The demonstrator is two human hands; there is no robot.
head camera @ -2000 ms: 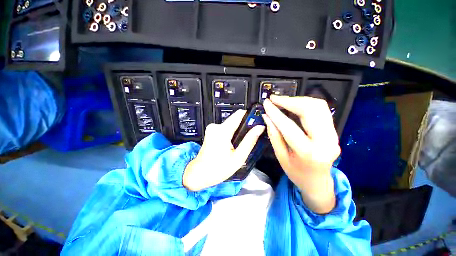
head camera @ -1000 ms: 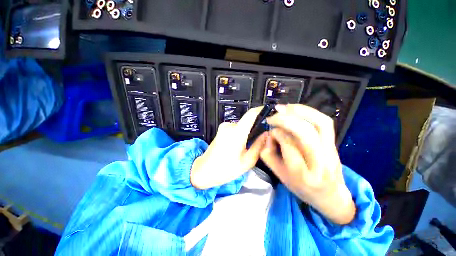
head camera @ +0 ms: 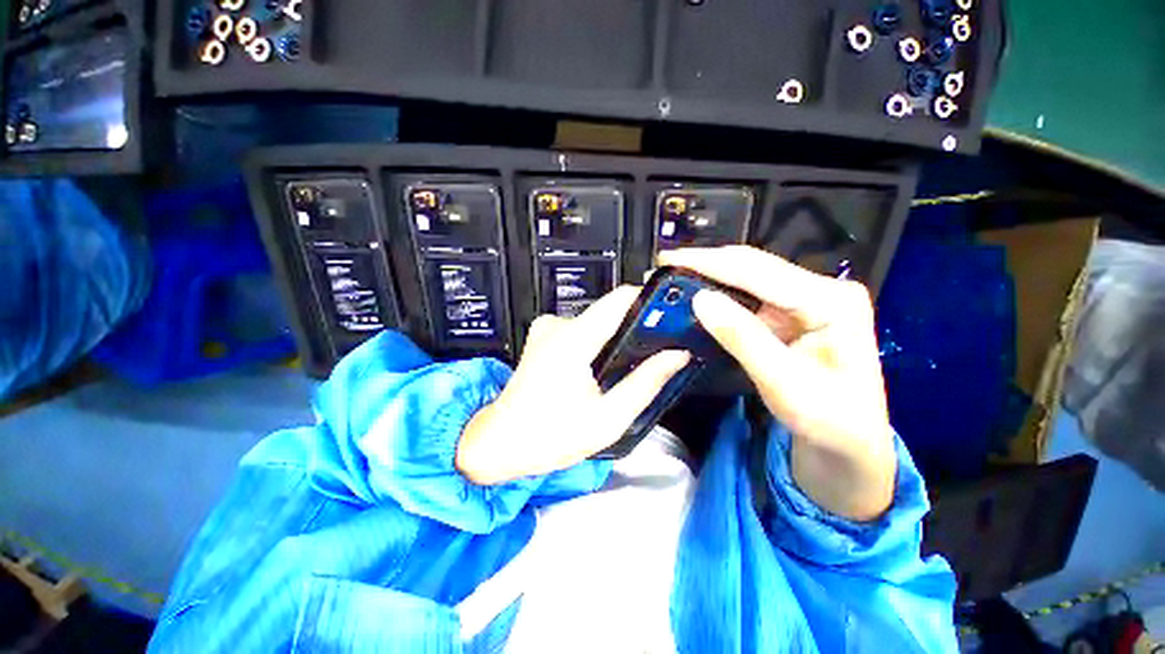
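A dark phone body [head camera: 670, 319], bluish near its camera corner, is held tilted above the right half of the phone tray. My left hand [head camera: 562, 396] grips it from the left side, thumb across its face. My right hand [head camera: 805, 345] holds its upper right edge, with the thumb near the camera area. The phone tray [head camera: 262, 205] holds several open phone bodies [head camera: 460, 262] with white-printed labels. The one nearest my hands is partly hidden by them. The rightmost slot holds no phone body. I cannot tell whether a small part is between my right fingers.
A wide parts tray [head camera: 575, 96] lies above, with camera lens rings [head camera: 911, 49] scattered mostly at its ends. A smaller tray [head camera: 77, 164] is at upper left. A blue sleeve [head camera: 64, 281] of another person shows at left. A cardboard box [head camera: 1067, 307] and a black tray [head camera: 1022, 524] are at right.
The right hand has opened somewhat from over the phone's top corner, and the phone's face shows more than a second ago. The camera view has shifted slightly.
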